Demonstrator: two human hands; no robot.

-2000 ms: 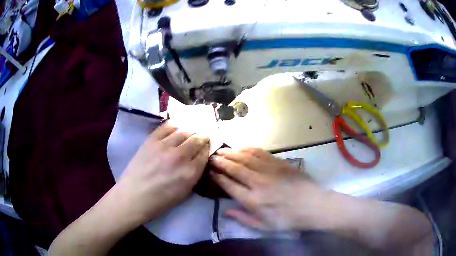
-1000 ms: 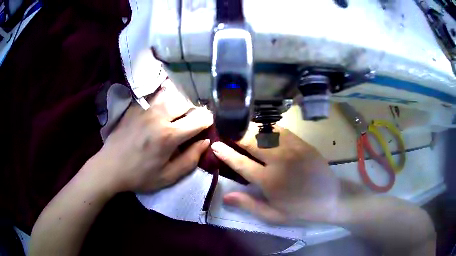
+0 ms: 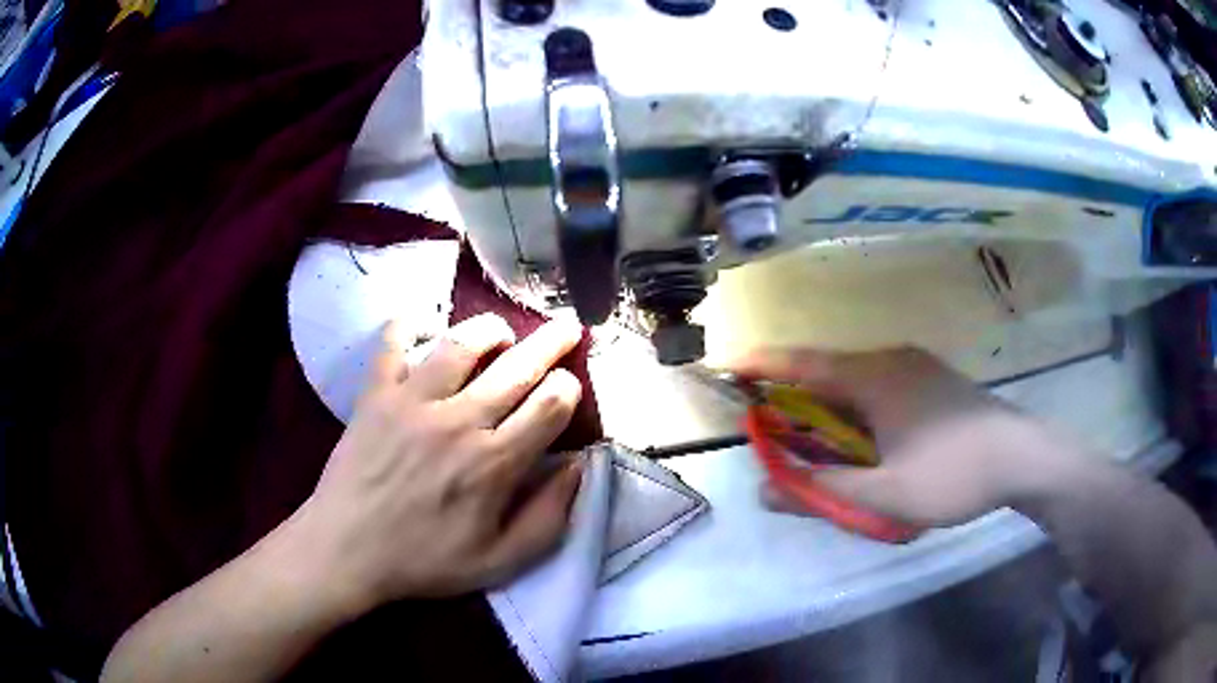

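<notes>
A maroon garment panel (image 3: 174, 267) spreads over the left side and up to the needle area. Pale interfacing (image 3: 360, 296) shows left of the needle, and a folded pale corner (image 3: 647, 507) lies at the bed's front. My left hand (image 3: 467, 440) lies flat with bent fingers on the maroon cloth just in front of the presser area. My right hand (image 3: 894, 427) is blurred and holds the scissors (image 3: 834, 500) by the red and yellow loops, blades pointing left toward the cloth. The needle and foot are mostly hidden by the machine head and glare.
The white machine head (image 3: 801, 107) with a blue stripe and JACK lettering spans the top. A shiny metal guard (image 3: 585, 187) and a grey knob (image 3: 747, 207) stick out at its front. The cream bed (image 3: 921, 300) and white table edge (image 3: 801, 614) extend right.
My right hand has left the cloth and picked up the scissors from the bed. My left hand stays on the cloth, which has shifted, with more maroon face showing near the needle.
</notes>
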